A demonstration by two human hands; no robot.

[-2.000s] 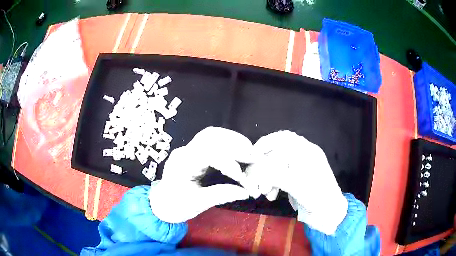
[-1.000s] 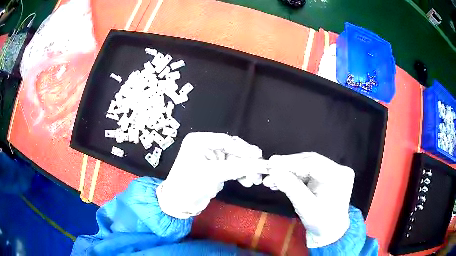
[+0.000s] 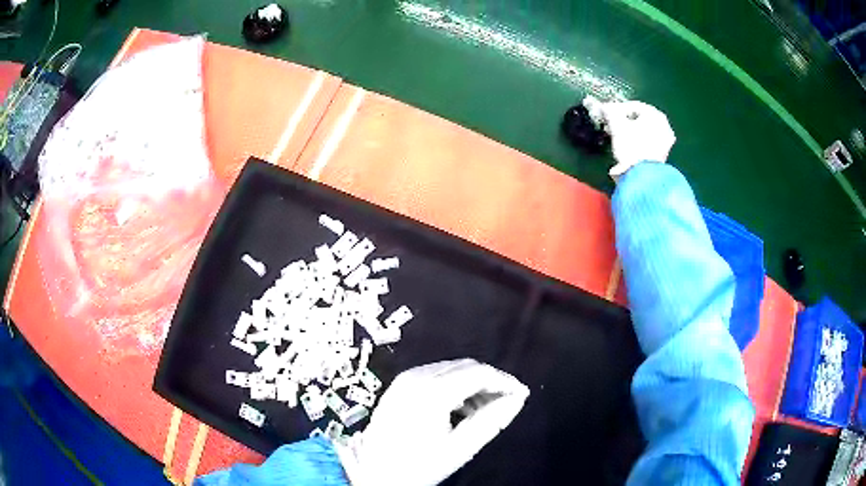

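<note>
My right hand (image 3: 641,133), in a white glove, is stretched out over the green surface at a black round dish (image 3: 585,128). Its fingertips are at white material on the dish; whether they grip a piece cannot be told. My left hand (image 3: 442,418), also gloved in white, is over the large black tray (image 3: 446,271) near its lower middle, with fingertips close together; no part shows in them. A loose pile of white plastic housings (image 3: 309,327) lies in the tray's left half.
A crumpled clear plastic bag (image 3: 123,209) lies left of the tray. The nearer blue bin (image 3: 745,275) is partly hidden by my right sleeve. A farther blue bin (image 3: 818,365) holds white pieces, near a small black tray (image 3: 793,456). Another dark dish (image 3: 265,24) holds something white.
My hands have parted. My right hand has moved far forward to the dish on the green surface; my left hand remains over the tray. The view has shifted, so the tray sits lower.
</note>
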